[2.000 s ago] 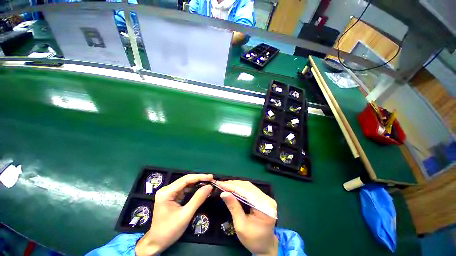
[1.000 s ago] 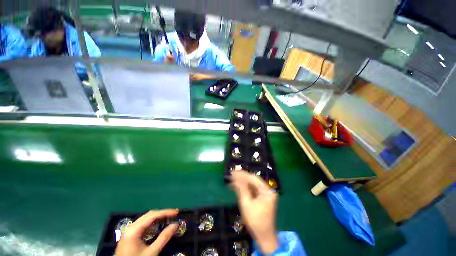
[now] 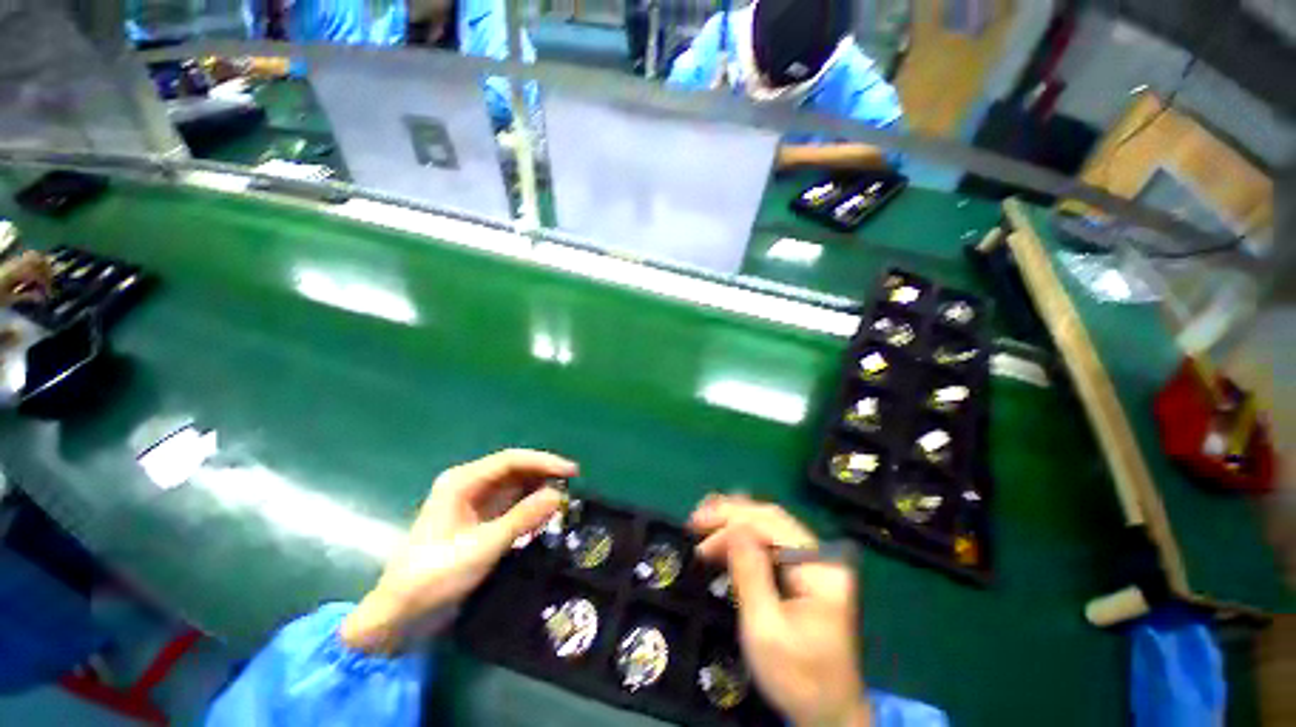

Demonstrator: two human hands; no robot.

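A black tray point(image 3: 490, 625) with round silver-and-gold modules in its pockets lies at the bottom centre under my hands. My left hand point(image 3: 462, 547) is at its upper left corner, thumb and forefinger close around the edge of a shiny module point(image 3: 540, 531); whether they grip it is unclear. My right hand point(image 3: 796, 618) is over the tray's right end, fingers bent. A thin dark tool point(image 3: 817, 555) sticks out of it to the right; its tip is hidden or blurred. Modules point(image 3: 571, 626) in the front row show between my hands.
A second filled tray point(image 3: 910, 405) lies at the right, stacked on another. Beyond it are a wood-edged shelf point(image 3: 1087, 384), a red basket point(image 3: 1215, 426) and a blue bundle point(image 3: 1177, 670). White scrap point(image 3: 178, 453) and black trays point(image 3: 88, 288) lie left. A person point(image 3: 796, 64) sits opposite behind the rail.
The view has swung, showing more of the bench's left side. My right hand has come back from the right-hand tray to the near tray. My left finger and thumb are closer together.
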